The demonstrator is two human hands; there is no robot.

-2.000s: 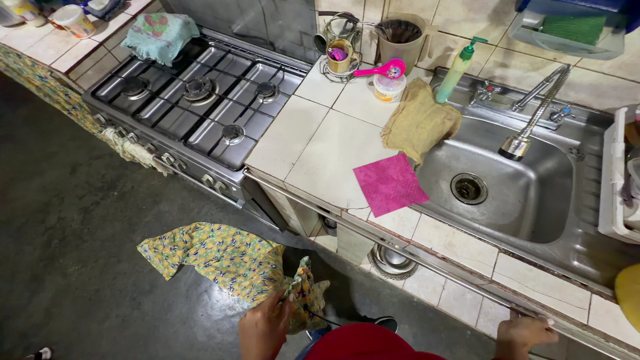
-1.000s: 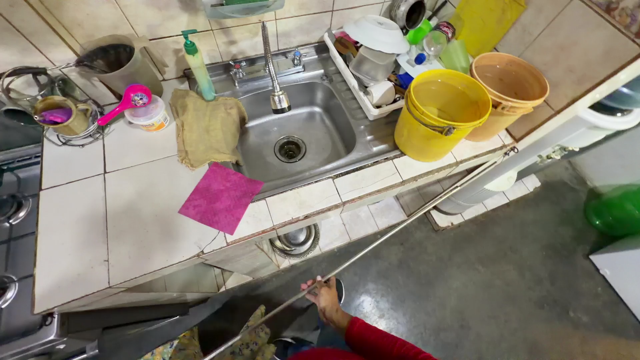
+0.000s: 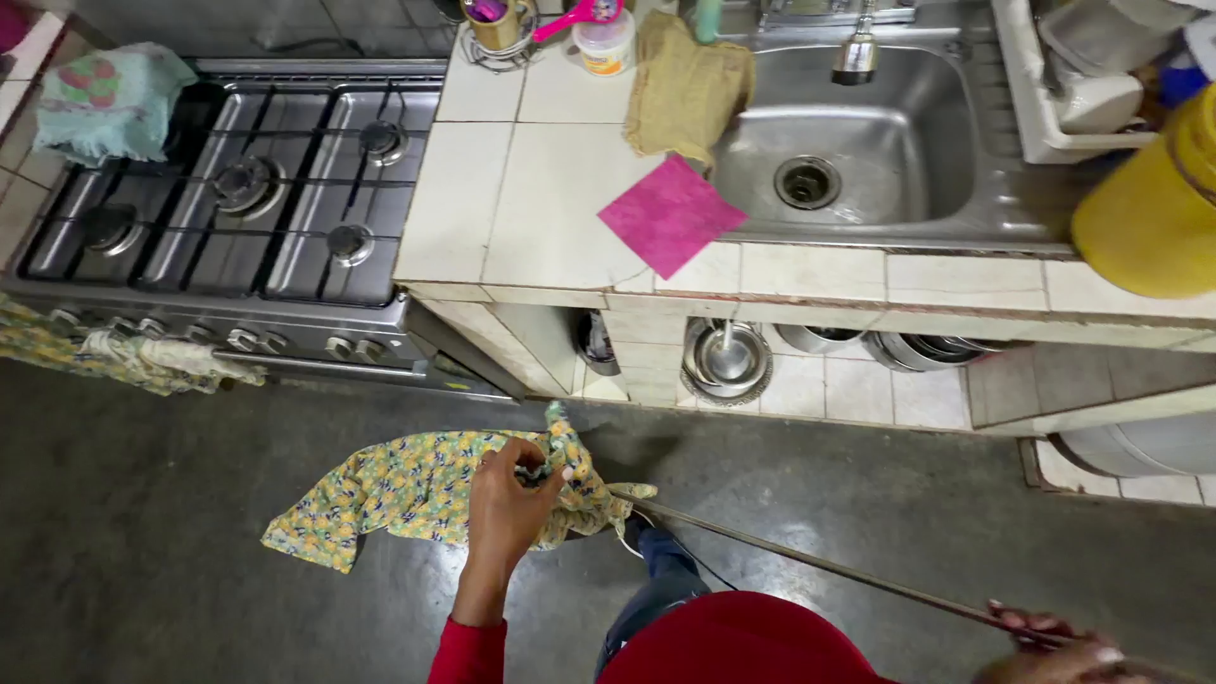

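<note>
My left hand (image 3: 518,489) pinches the gathered edge of a yellow floral curtain (image 3: 408,480), which hangs bunched above the grey floor. A thin metal rod (image 3: 817,562) runs from the bunched cloth down to the lower right. Around the rod's right part my right hand (image 3: 1054,646) is closed, partly blurred at the frame's lower edge. The rod's left end is hidden in the cloth.
A tiled counter (image 3: 560,204) holds a pink cloth (image 3: 673,217), a tan cloth (image 3: 684,85) and a steel sink (image 3: 855,190). Left of it stands a gas stove (image 3: 247,190). Metal pots (image 3: 728,357) sit on the shelf below, and a yellow bucket (image 3: 1154,204) is at the right.
The rod was slanted up across the counter front one second ago; now it slopes down to the right. My left hand is back in view at the curtain. The view has swung left.
</note>
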